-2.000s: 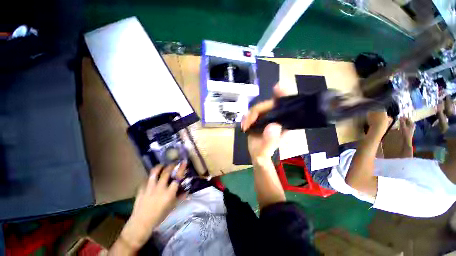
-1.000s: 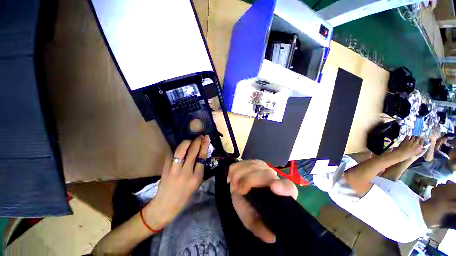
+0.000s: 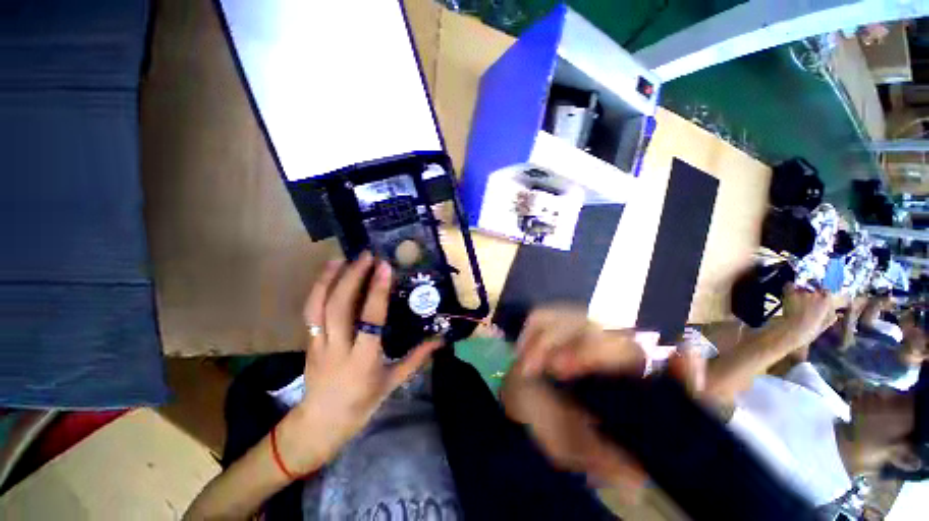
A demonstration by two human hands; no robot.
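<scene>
A black housing (image 3: 392, 219) lies tilted at the near end of a long white panel (image 3: 331, 81). A round hole shows mid-body, and a silver disc (image 3: 424, 298) with a thin red wire sits near its lower end. My left hand (image 3: 351, 331) rests on the housing's lower left side, fingertips on it and thumb near its bottom edge. My right hand (image 3: 576, 382), blurred, is closed around a thick black electric screwdriver (image 3: 693, 432), to the right of the housing. The screwdriver's tip is not clearly visible.
A blue-and-white screw feeder (image 3: 509, 112) stands right of the housing. Black pads (image 3: 680, 244) lie beyond it on the cardboard-covered bench (image 3: 204, 204). A dark corrugated sheet (image 3: 76, 204) is at the left. Another person's arm (image 3: 764, 351) and black housings (image 3: 789, 193) are at the right.
My right hand and the screwdriver have moved right, away from the housing. My left fingers have shifted left, uncovering the silver disc.
</scene>
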